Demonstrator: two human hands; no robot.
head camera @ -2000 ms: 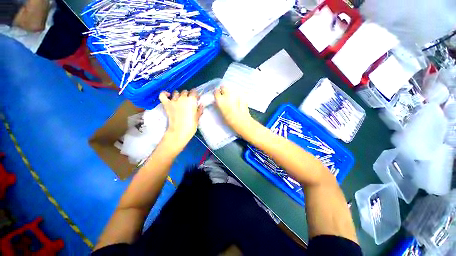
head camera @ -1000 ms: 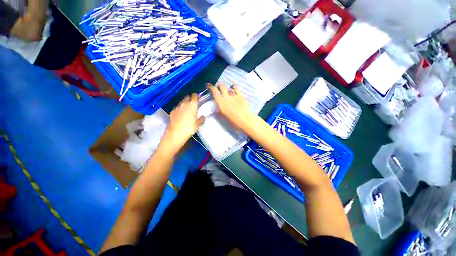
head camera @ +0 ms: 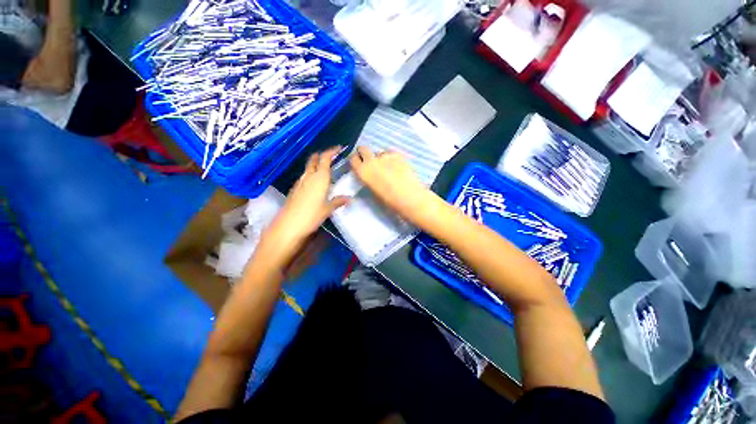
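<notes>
A clear shallow box with a white liner (head camera: 375, 230) lies at the bench's near edge. My left hand (head camera: 308, 197) is at its left side, thumb and fingers apart, the thumb near the liner. A thin shiny edge or rod shows by its fingertips; I cannot tell whether it is held. My right hand (head camera: 388, 175) reaches over the box's far end, fingers bent down; what they touch is hidden. A translucent ribbed sheet (head camera: 402, 137) lies just beyond. A blue tray (head camera: 587, 248) of loose silver rods is right of the box, partly under my right forearm.
Stacked blue bins (head camera: 336, 103) heaped with rods stand at the left. A flat silver-grey scale (head camera: 460, 112), a filled clear box (head camera: 557, 170), red bins (head camera: 572, 37) and clear tubs (head camera: 655, 335) are beyond and right. An open carton (head camera: 195, 257) sits below the bench edge. Another person's arm (head camera: 54, 50) shows top left.
My left hand's fingers have opened and drawn back slightly from the box's far end. My right hand stays near that end, and more of the white liner shows than two seconds ago.
</notes>
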